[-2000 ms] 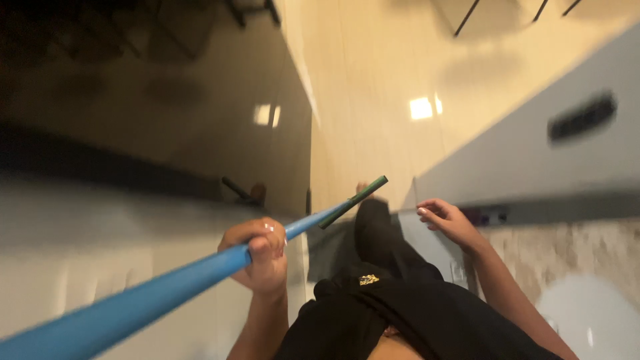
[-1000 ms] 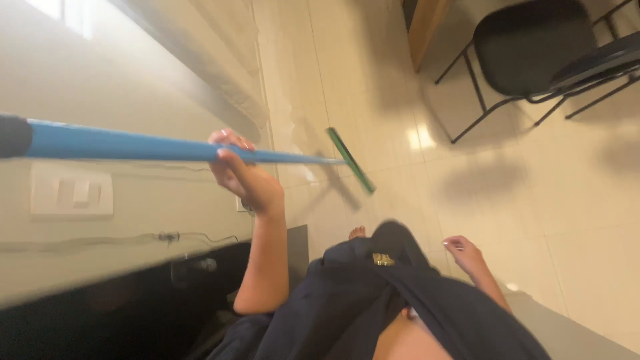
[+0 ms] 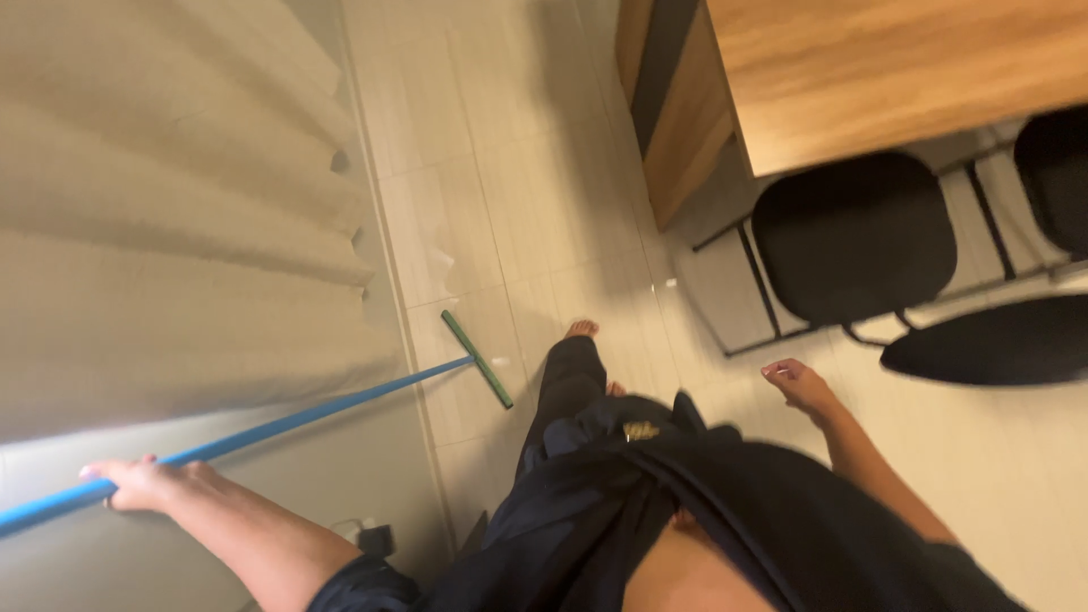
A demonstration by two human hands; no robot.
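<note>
My left hand (image 3: 153, 484) is closed around the upper part of a blue pole (image 3: 297, 418) at the lower left. The pole runs down to a narrow green crossbar head (image 3: 478, 360), which looks like a floor squeegee and rests on or just above the tiled floor near the wall. My right hand (image 3: 796, 387) hangs at my right side with its fingers loosely curled; no object shows in it. The nearest thing to it in view is a black chair (image 3: 854, 238).
A pale curtain (image 3: 195, 238) hangs along the left wall, with a black plug or adapter (image 3: 376, 540) low on that wall. At the upper right stands a wooden table (image 3: 901, 76) with black metal-framed chairs beside it. My bare foot (image 3: 583, 328) is on the tiled floor (image 3: 544, 204).
The view has moved a lot, from a dark surface and cabinet to the curtain and table. My left hand stays on the blue pole, now lower left in view.
</note>
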